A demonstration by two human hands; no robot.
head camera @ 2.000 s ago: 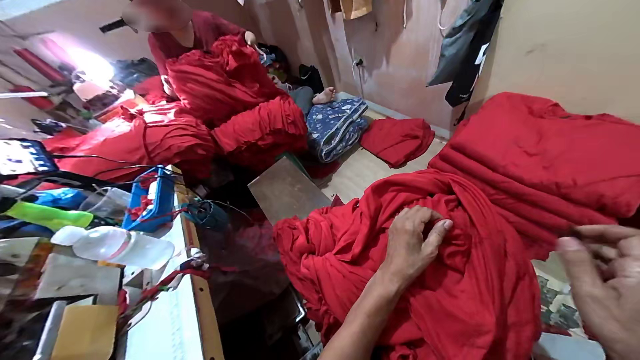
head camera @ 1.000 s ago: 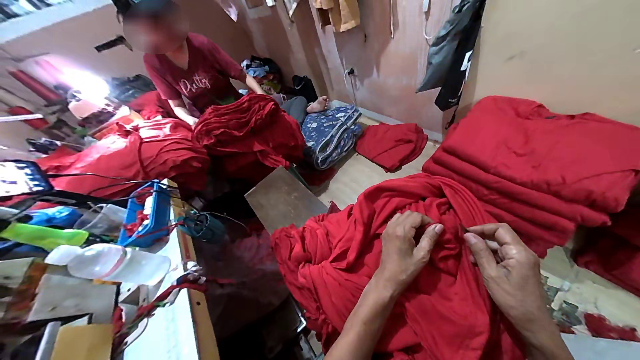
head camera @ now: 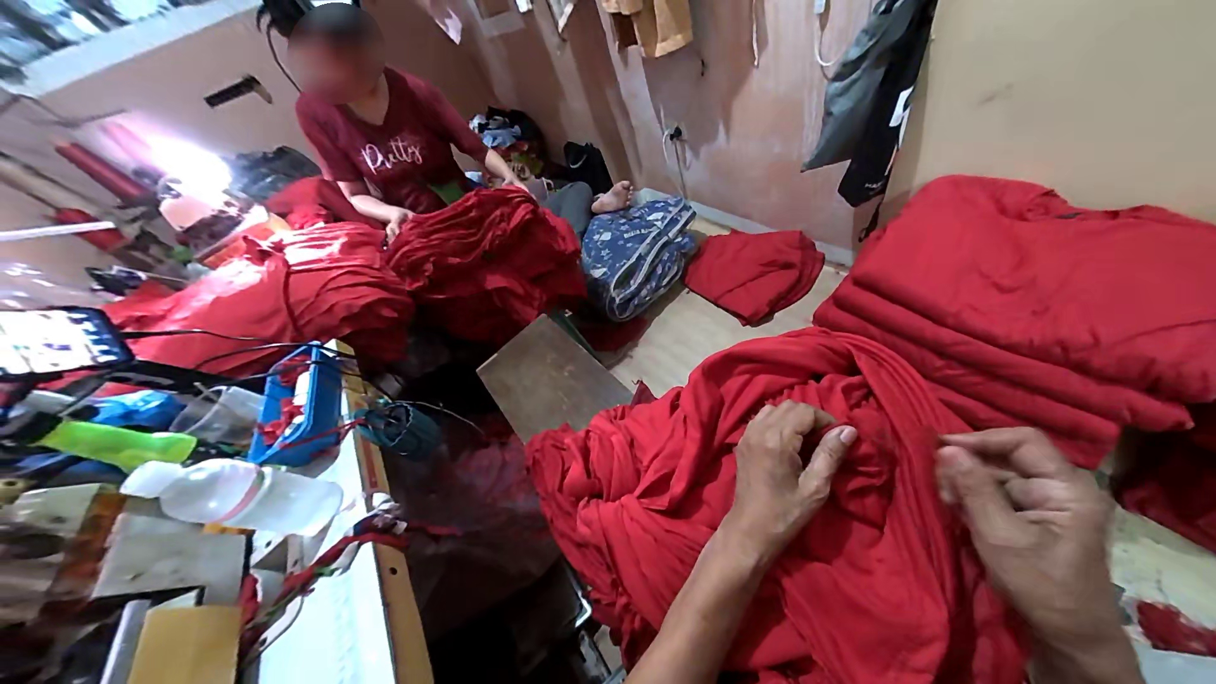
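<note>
A large heap of red fabric [head camera: 655, 484] fills the lower middle of the head view. My left hand [head camera: 788, 461] lies on it, thumb and fingers pinching a fold of the cloth. Just right of it, my right hand [head camera: 1035, 503] is at the heap's right side, thumb and forefinger close together; whether cloth is between them cannot be made out. Behind my right hand is a stack of folded red garments [head camera: 1026, 304]. A smaller folded red cloth [head camera: 755, 271] lies on the pale surface beyond the heap.
On the left, a table edge [head camera: 380, 532] holds a clear plastic bottle [head camera: 252, 496], a blue plastic tray [head camera: 302, 404] and loose items. Another person [head camera: 399, 142] sits behind more red fabric [head camera: 484, 256]. A blue patterned bundle [head camera: 632, 256] lies beside them. Dark clothing hangs on the wall.
My right hand has come in from the far right to the heap's right side. My left hand stays on the cloth. The other person has lowered the red fabric they held up.
</note>
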